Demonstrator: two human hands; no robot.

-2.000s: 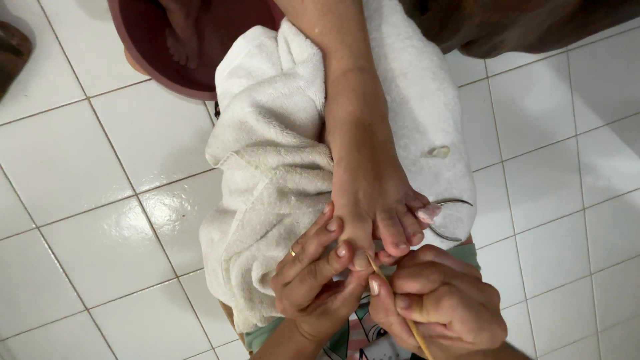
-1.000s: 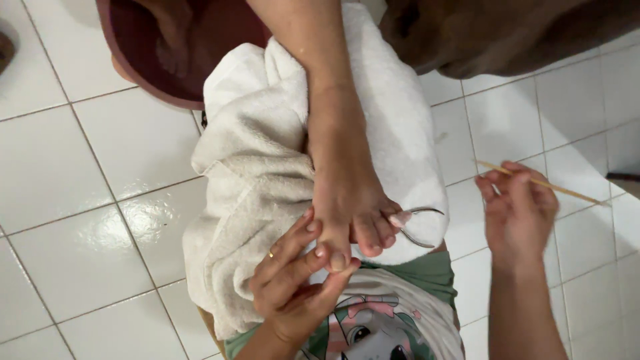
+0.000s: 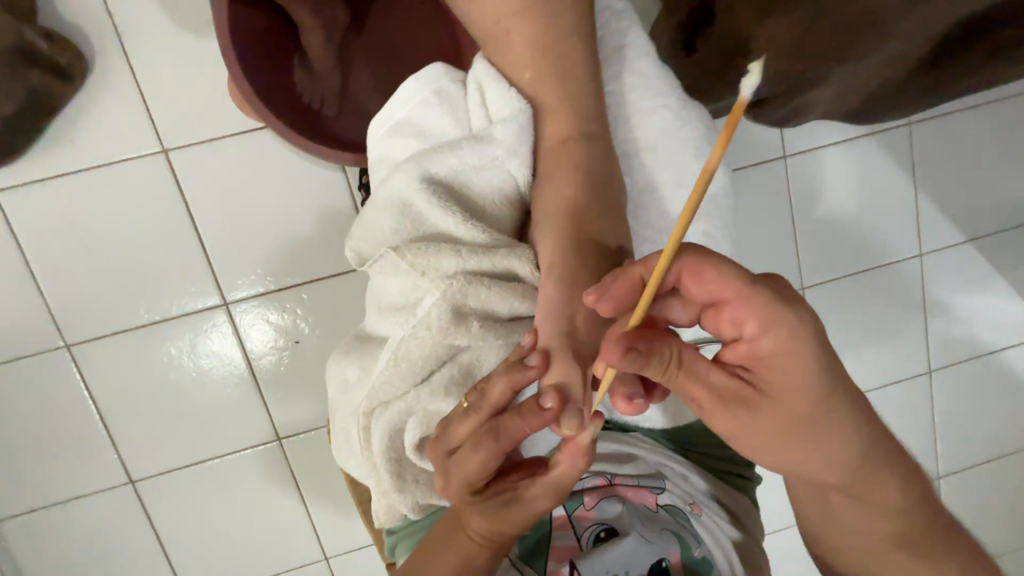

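Observation:
A person's bare foot (image 3: 572, 304) rests on a white towel (image 3: 440, 264) over my lap. My left hand (image 3: 512, 440) holds the big toe (image 3: 571, 418) between its fingers and thumb; a gold ring is on one finger. My right hand (image 3: 720, 352) grips a thin wooden stick (image 3: 680, 228) between thumb and fingers. The stick's pointed end is beside the big toe, close to my left thumb; its upper end bears a white tuft that looks like cotton. Behind my right hand a bit of curved metal (image 3: 707, 343) shows, mostly hidden.
At the top left a dark red basin (image 3: 276, 120) holds the person's other foot. Brown material (image 3: 832, 56) lies at the upper right, and a brown object (image 3: 32, 88) at the upper left. White floor tiles (image 3: 144, 368) surround us.
My right hand was off to the right with the stick one second ago and is back at the foot. The stick's cotton-like tip now points up. My left hand stays at the big toe.

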